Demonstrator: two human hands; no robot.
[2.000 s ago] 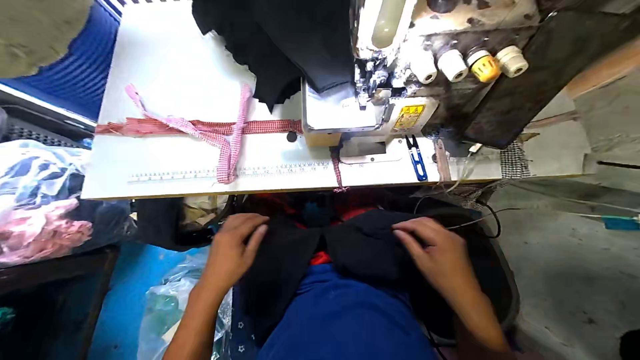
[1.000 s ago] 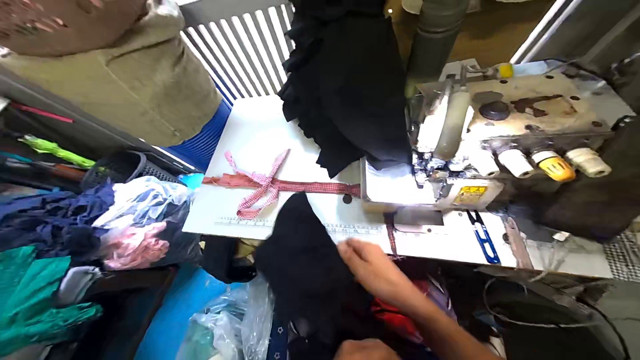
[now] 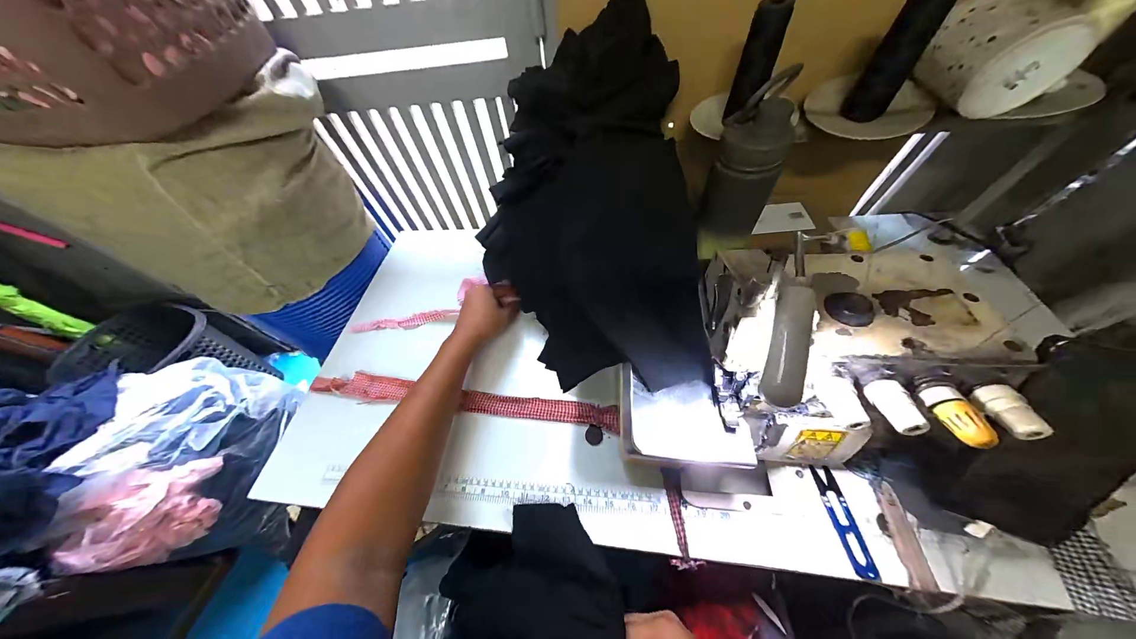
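My left hand (image 3: pixel 488 312) reaches across the white machine table (image 3: pixel 355 453), its fingers at the left edge of a heap of black fabric (image 3: pixel 612 240) and at a pink checked strip (image 3: pixel 413 319); its exact grip is hidden. My right hand (image 3: pixel 655 625) shows only in part at the bottom edge, against a black cloth piece (image 3: pixel 541 568) over my lap; its fingers are mostly out of sight. A red checked strip (image 3: pixel 532 406) lies across the table. The overlock sewing machine (image 3: pixel 887 311) stands right of the black heap.
Blue thread snips (image 3: pixel 843 524) lie at the table's front right. Black thread cones (image 3: pixel 896 62) stand behind the machine. Left of the table are a dark plastic basket (image 3: pixel 133 342) and bagged cloth (image 3: pixel 177 417). A person in khaki trousers (image 3: pixel 177 204) stands at the back left.
My left hand has moved from my lap out to the black heap's left side. The pink strip has moved back on the table, away from the red strip. The view has shifted.
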